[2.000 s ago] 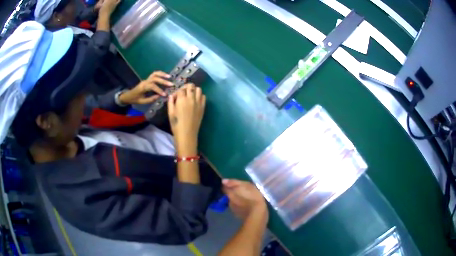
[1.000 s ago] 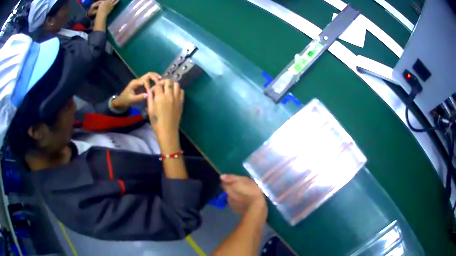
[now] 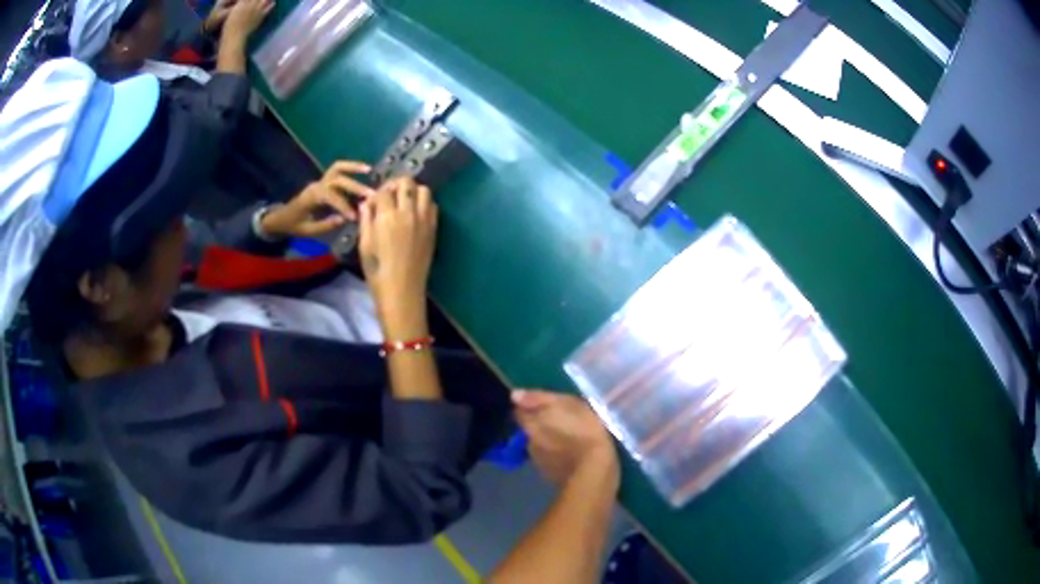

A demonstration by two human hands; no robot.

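My left hand [image 3: 567, 438] is at the bench's near edge, lower centre, fingers bent, fingertips beside the dark grey clothing [image 3: 331, 456] of a seated worker. I cannot tell whether it pinches cloth or rests on the edge. My right hand is not in view. The worker's hands [image 3: 396, 234] are over a dark holed bar [image 3: 431, 126] on the green bench; their fingertips meet, and any small part between them is too small to tell. A shiny clear-film pack with copper-brown stripes [image 3: 707, 365] lies right of my hand.
A flat grey bar with a green label [image 3: 747, 82] lies across blue tape marks. A pale grey machine housing [image 3: 969, 148] with a red-lit switch stands at right. A clear plastic tray [image 3: 884, 553] is at lower right. Another worker [image 3: 137, 40] and striped pack [image 3: 310, 43] are upper left.
The worker's hands moved off the holed bar toward the worker, then partly back over its near end. My left hand stays at the bench edge, with slight shifts.
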